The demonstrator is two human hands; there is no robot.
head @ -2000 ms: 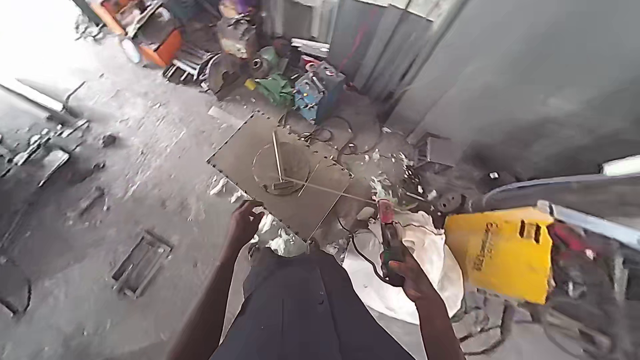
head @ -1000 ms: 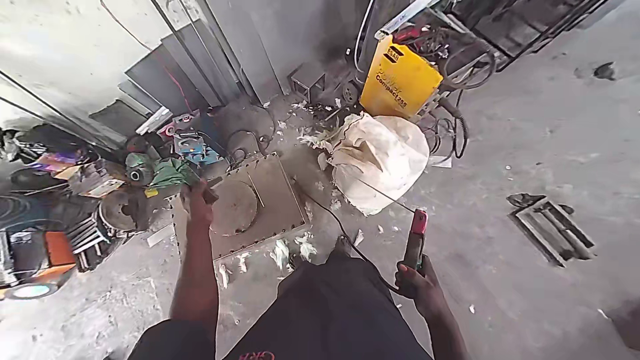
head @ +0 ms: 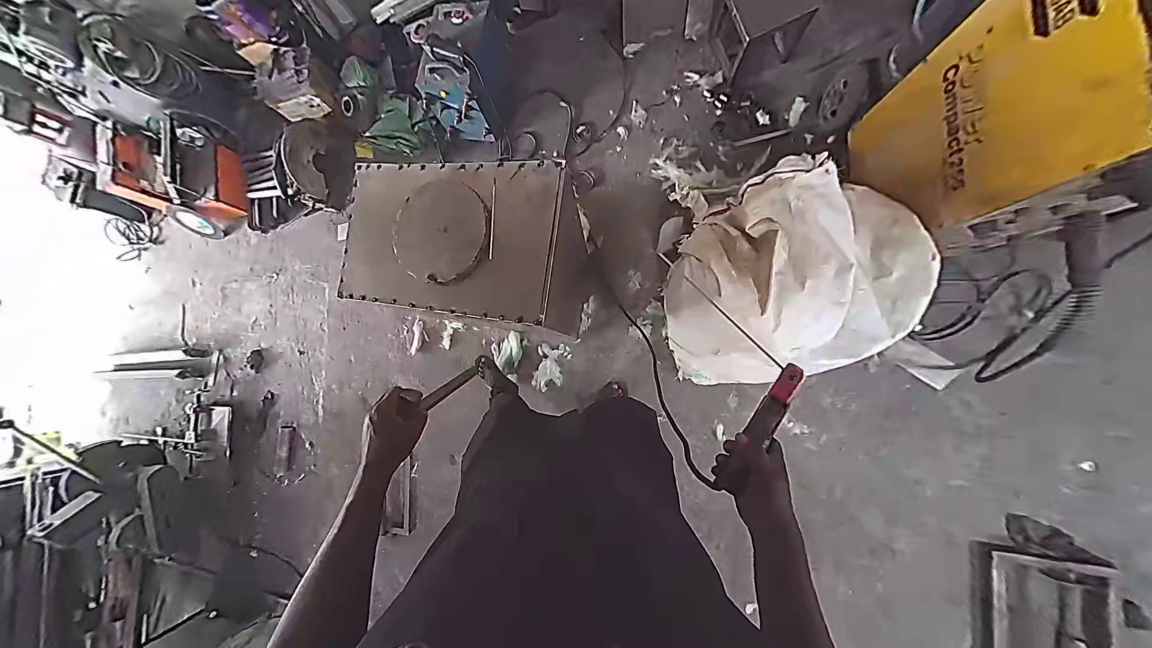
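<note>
My left hand (head: 396, 425) is closed round the handle of a short tool (head: 447, 390), perhaps a hammer; its far end lies over my foot and its head is unclear. In my right hand (head: 749, 463) is a welding electrode holder (head: 774, 405) with a red tip, a thin electrode (head: 733, 322) clamped in it and pointing up-left over a white sack (head: 792, 270). A flat metal box (head: 517, 279) lies on the floor beyond my feet. Its top bears a circular line, a straight strip and a row of small dark spots along the edges.
A yellow welding machine (head: 1008, 117) stands at upper right, with coiled cables beside it. A dark cable (head: 655, 360) runs from the box to my right hand. Tools and an orange machine (head: 171, 175) crowd the upper left. A metal frame (head: 1048, 585) lies at lower right.
My left hand has moved from over the metal box's left side to the near side, nearer my body. The electrode, which pointed across the box at first, now points over the sack. The view has turned strongly.
</note>
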